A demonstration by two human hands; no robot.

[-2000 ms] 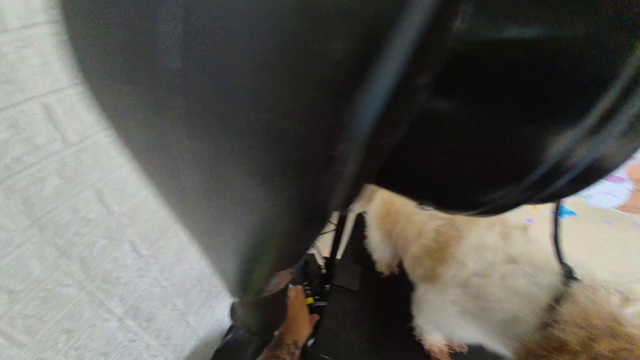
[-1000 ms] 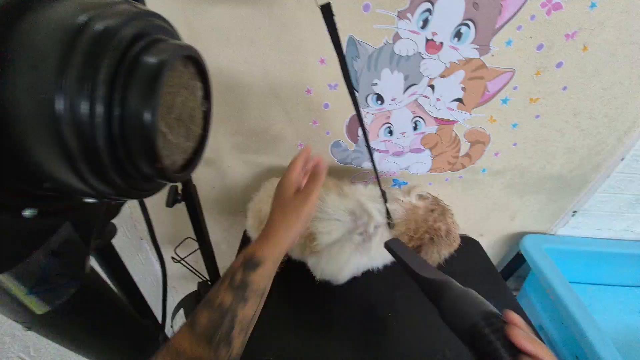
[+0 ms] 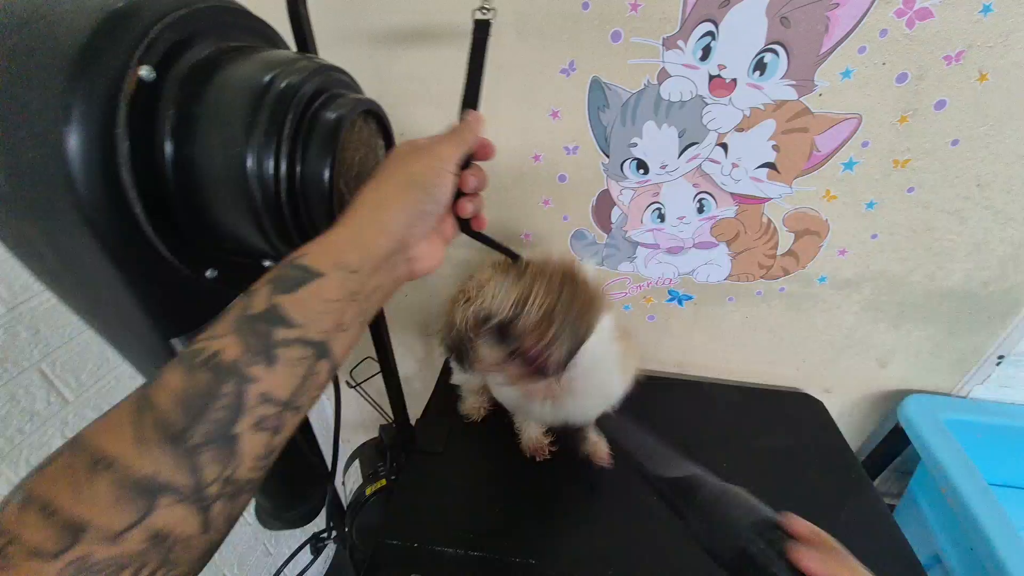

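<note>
A small white and brown dog (image 3: 560, 376) is on the black grooming table (image 3: 720, 424), its head blurred and turned toward me. My left hand (image 3: 440, 192) is closed around the black grooming strap (image 3: 475, 64), which runs down to the dog's neck area. At the lower right, my right hand (image 3: 820, 548) grips a black dryer nozzle (image 3: 704, 496), blurred, its narrow tip close beside the dog's body. Only the fingers of my right hand show at the frame's bottom edge.
A large black stand dryer (image 3: 232, 144) fills the upper left, close by my left forearm. On the right is a light blue plastic tub (image 3: 952, 480). Behind the table stands a wall with a cat sticker (image 3: 680, 184). Cables hang at the table's left side.
My left hand, open over the dog's back a second ago, now holds the strap higher up. The dog has turned its head and front toward me. My right hand still holds the nozzle.
</note>
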